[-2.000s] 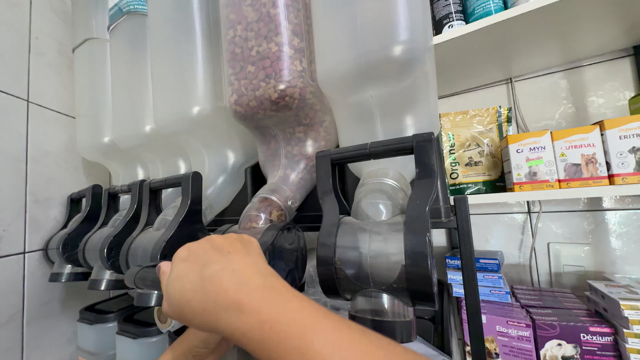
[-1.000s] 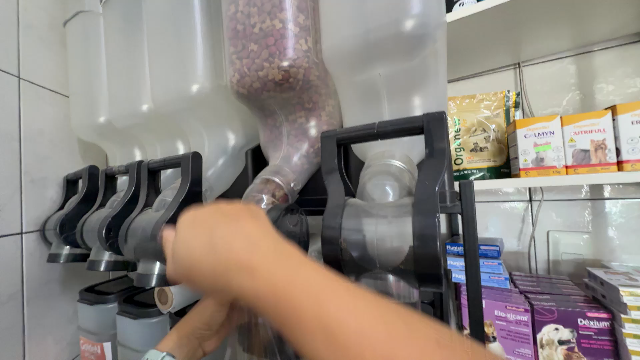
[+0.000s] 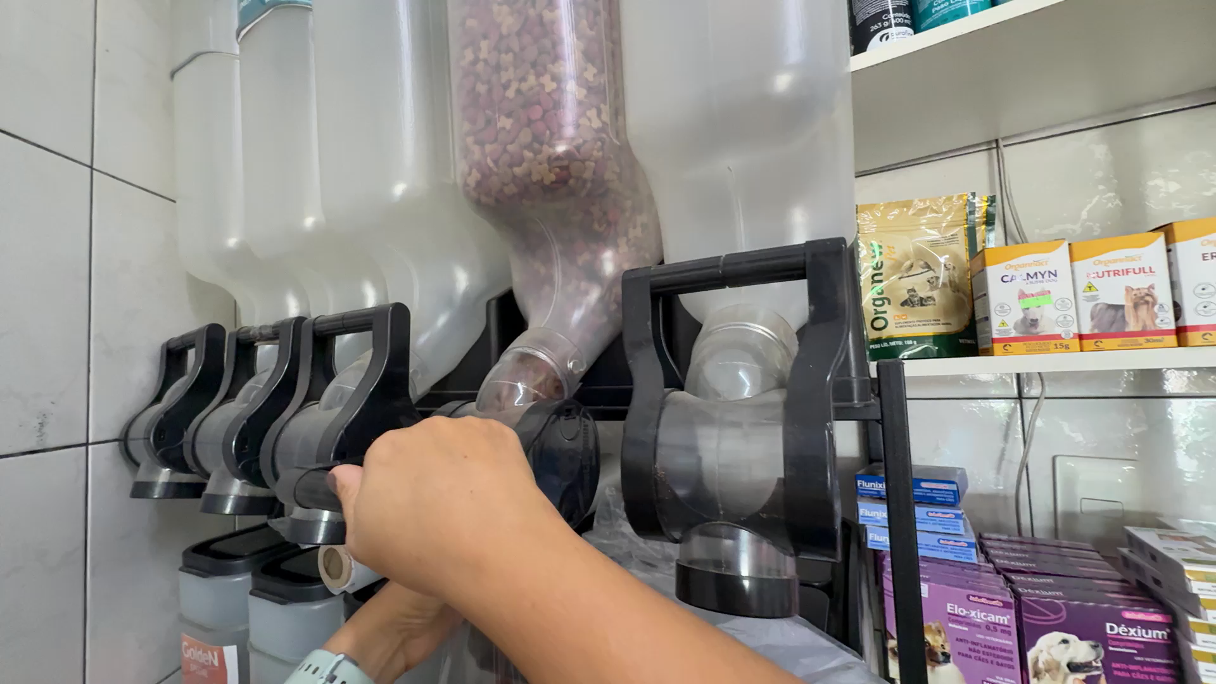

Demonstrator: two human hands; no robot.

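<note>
A clear dispenser tube [image 3: 541, 123] holds red and tan kibble, some of it also in the clear elbow [image 3: 522, 380] at its neck. My right hand [image 3: 437, 489] is closed around the black handle [image 3: 314, 488] of that dispenser, and the handle's end shows beside my thumb. Behind my knuckles is the black round side of its valve [image 3: 567, 461]. My left hand [image 3: 404, 622] is lower, under my right wrist, with a pale watch [image 3: 328, 668] at the wrist. Its fingers are hidden, so what they hold cannot be told. Clear plastic [image 3: 484, 660] hangs just right of it.
Another dispenser with a black handle [image 3: 731, 271] stands close on the right, several more [image 3: 361, 323] on the left. Lidded containers [image 3: 294, 608] and a paper roll [image 3: 337, 568] are below. A black post [image 3: 901, 522] and a shelf [image 3: 1054, 363] with boxes are at right.
My left hand and its watch have come further into view beneath my right forearm since the earliest frame. My right hand remains at the handle.
</note>
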